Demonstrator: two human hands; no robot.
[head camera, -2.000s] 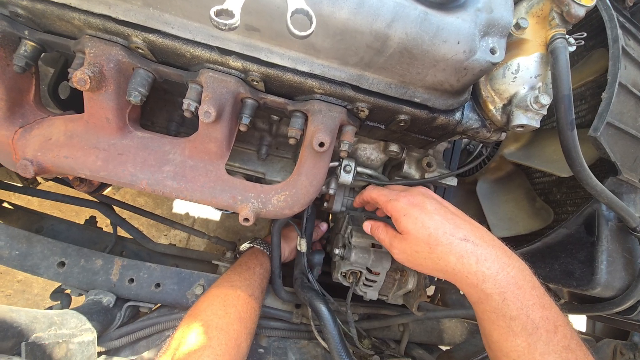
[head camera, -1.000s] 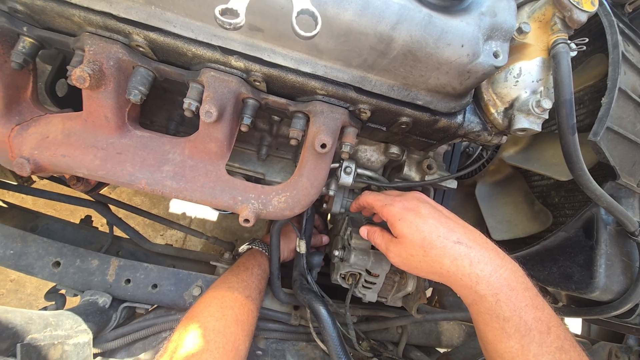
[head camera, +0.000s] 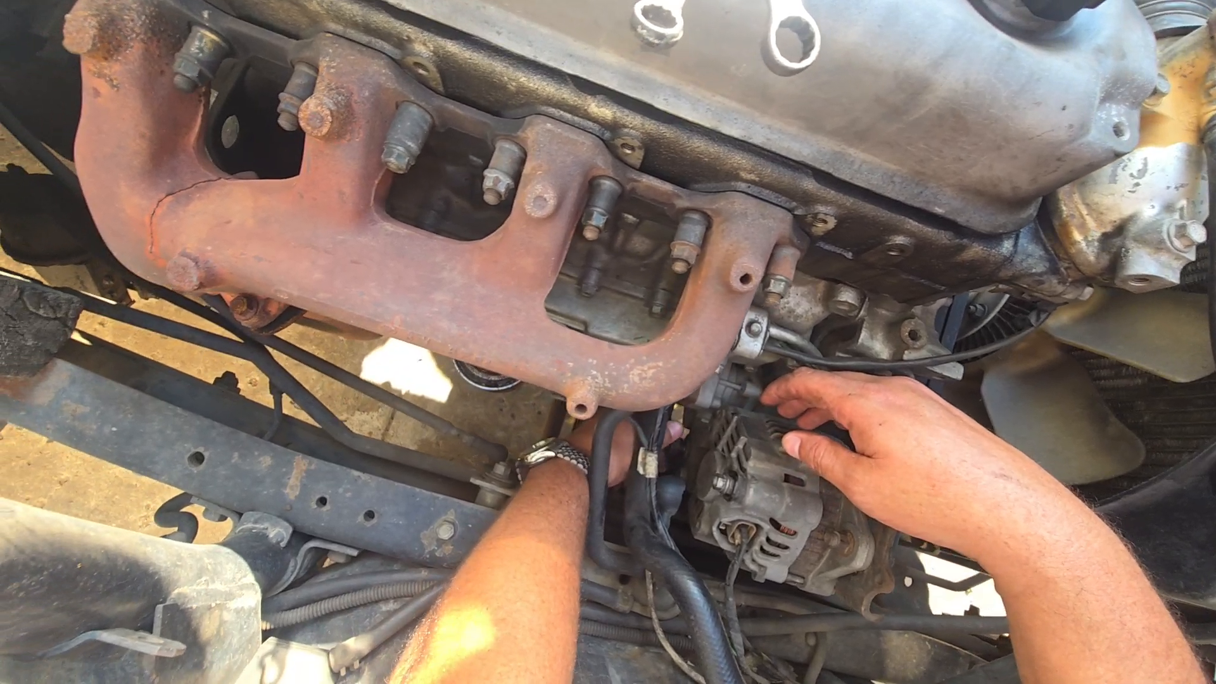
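Note:
My right hand (head camera: 855, 432) lies over the top of the alternator (head camera: 760, 484), its fingers bent toward the metal fitting (head camera: 724, 388) under the manifold's right end; the fingertips are partly hidden, so any hold is unclear. My left hand (head camera: 617, 446), with a metal-band watch (head camera: 553, 456) at the wrist, reaches behind the black hoses (head camera: 638, 513). Hoses cover most of it, and only a fingertip shows past them; whether it holds something cannot be seen. Above both hands runs the rusty exhaust manifold (head camera: 427, 285), with a crack line at its left.
Two ring-end wrenches (head camera: 791, 40) rest on the metal valve cover (head camera: 902, 104). A fan (head camera: 1064, 418) stands at the right, in front of radiator fins. The frame rail (head camera: 285, 484) crosses the lower left, with hoses and a corrugated conduit (head camera: 351, 600) below it.
The view has shifted, showing more of the manifold's left end. Both hands remain around the alternator and hoses, with no plain change in what they touch.

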